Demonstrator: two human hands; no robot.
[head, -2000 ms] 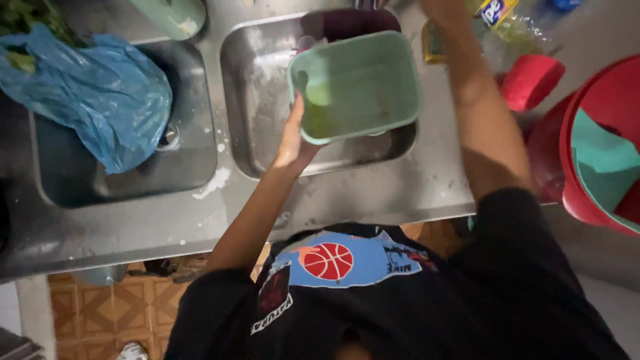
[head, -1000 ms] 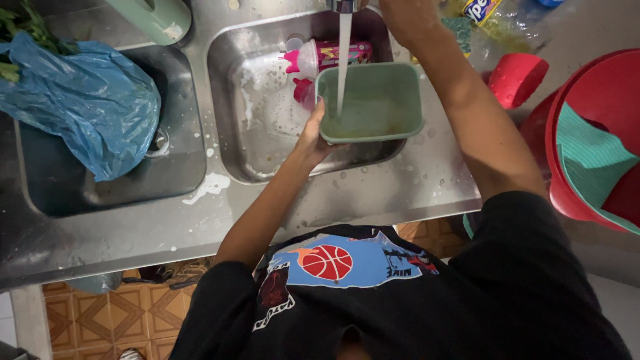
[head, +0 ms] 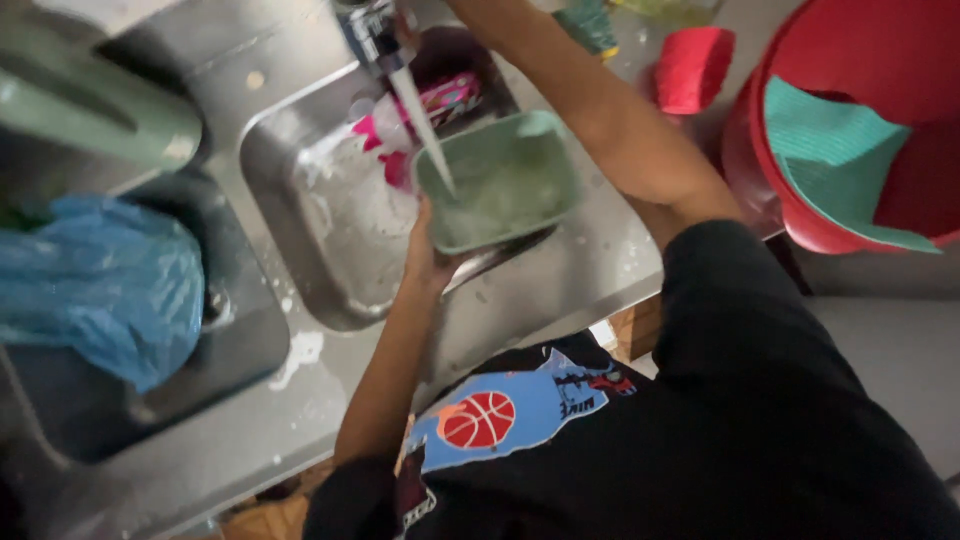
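Note:
My left hand (head: 433, 251) grips the near left side of a green plastic container (head: 502, 180), tilted over the right-hand steel sink basin (head: 330, 262). Water runs from the faucet (head: 375, 37) into the container, which holds some water. The right forearm stretches past the container toward the top edge; my right hand is out of frame. Behind the container, pink items (head: 450, 94) lie in the basin.
A blue plastic bag (head: 105, 277) lies in the left basin, with a pale green vessel (head: 97, 120) above it. To the right are a red cup-like object (head: 694, 71) and a red bucket (head: 750, 142) with a teal cloth or mat (head: 832, 150).
Two seconds ago no water stream showed; one second ago it was running, and it still runs into the container. The view has turned and come closer.

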